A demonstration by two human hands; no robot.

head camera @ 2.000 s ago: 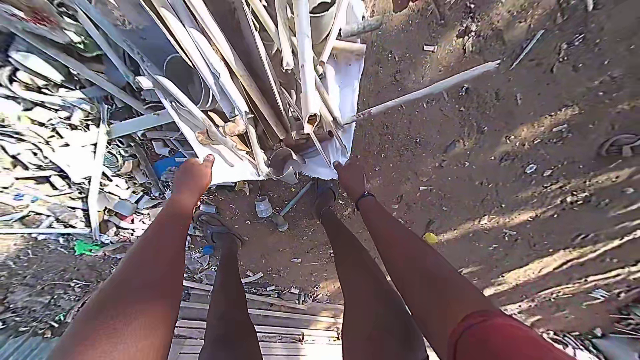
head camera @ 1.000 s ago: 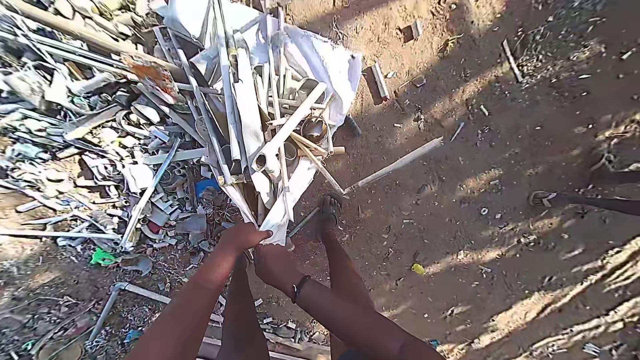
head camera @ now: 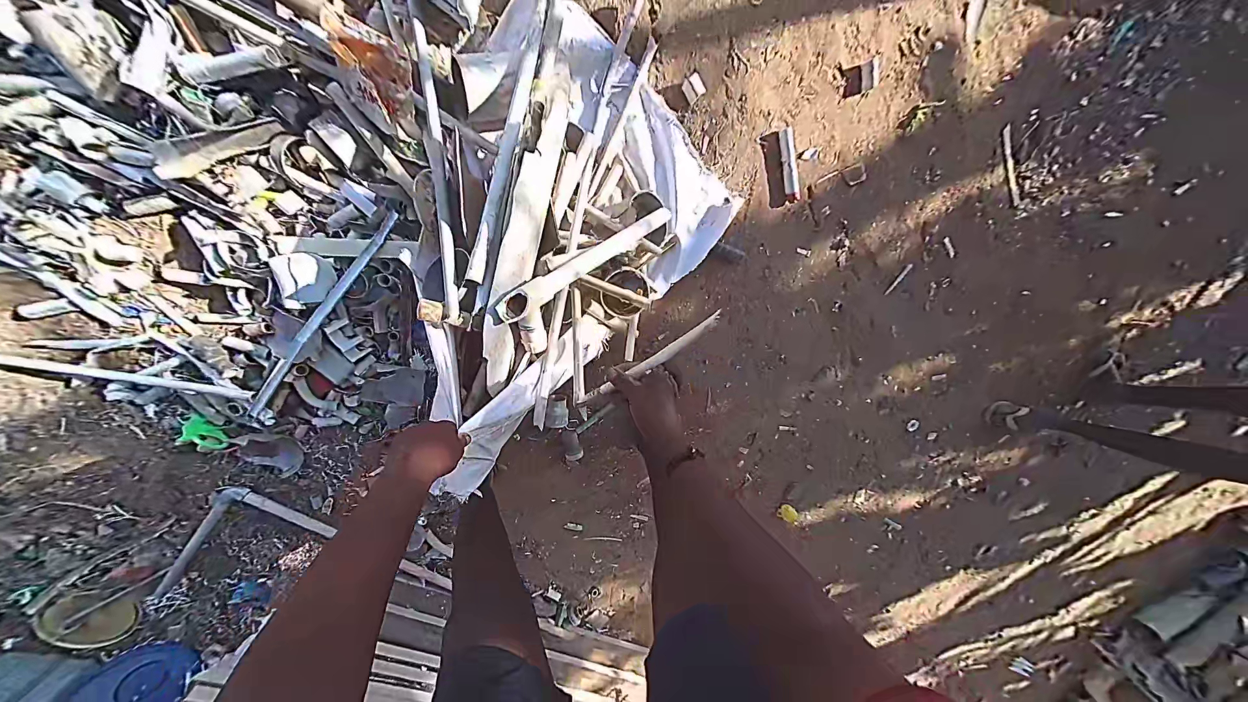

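My left hand (head camera: 429, 450) is closed on the gathered near edge of a white woven sack (head camera: 687, 185). The sack lies spread under a bundle of scrap plastic pipes (head camera: 526, 214), some long and thin, some wide with open ends. My right hand (head camera: 651, 405) grips a thin pale pipe (head camera: 682, 343) just right of the bundle, which slants up to the right. Small pipe fittings (head camera: 572, 446) lie on the dirt between my hands. My fingertips are partly hidden.
A broad heap of pipe scraps (head camera: 322, 283) covers the ground at the left. Wooden slats (head camera: 585, 663) lie below my legs, beside a blue round lid (head camera: 146, 673). A bent grey pipe (head camera: 278, 512) rests at lower left. Another person's legs (head camera: 1150, 439) are at the far right.
My hands were together on the sack's edge one second ago. My right hand has since let go of it, moved right and taken hold of the thin pipe, while my left keeps the sack.
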